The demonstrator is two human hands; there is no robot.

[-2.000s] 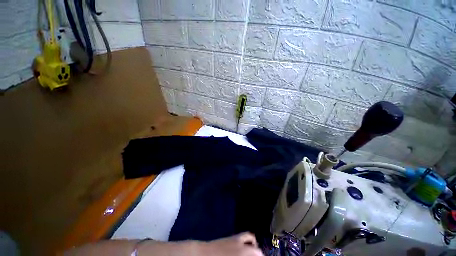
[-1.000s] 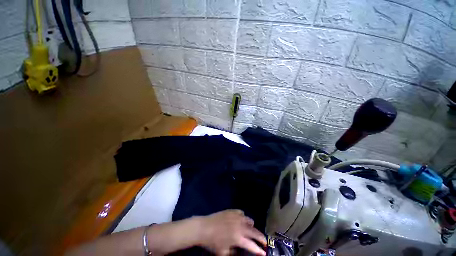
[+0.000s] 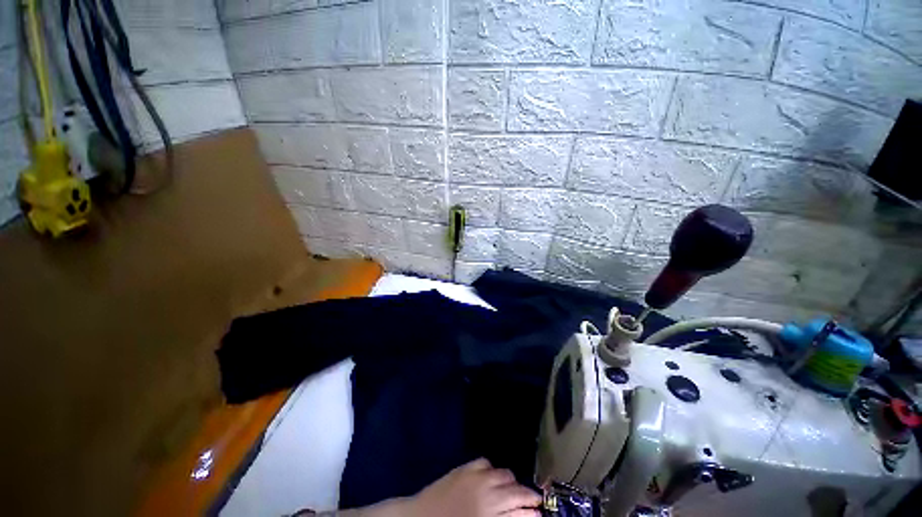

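Observation:
The dark cloth [image 3: 425, 404] lies left of and behind the off-white sewing machine head [image 3: 748, 414]. A long narrow part of it reaches left over the orange edge. My left hand [image 3: 475, 493] is at the bottom edge, partly cut off, on the cloth with its fingertips beside the small shiny metal parts [image 3: 571, 499] low on the machine head. Whether the fingers grip the cloth cannot be told. My right hand is not in view.
A screwdriver with a dark bulbous handle [image 3: 712, 242] stands at the machine top, near a blue-green bottle [image 3: 831, 353] and pale tube. A cardboard sheet [image 3: 131, 293], yellow socket [image 3: 56, 190] and hanging cables are left. A small yellow-green screwdriver [image 3: 457, 228] stands against the brick-pattern wall.
The view has shifted, so the machine and wall items sit further left. My left hand came further into view beside the needle area, then sank lower in the picture. The cloth looks nearly unchanged.

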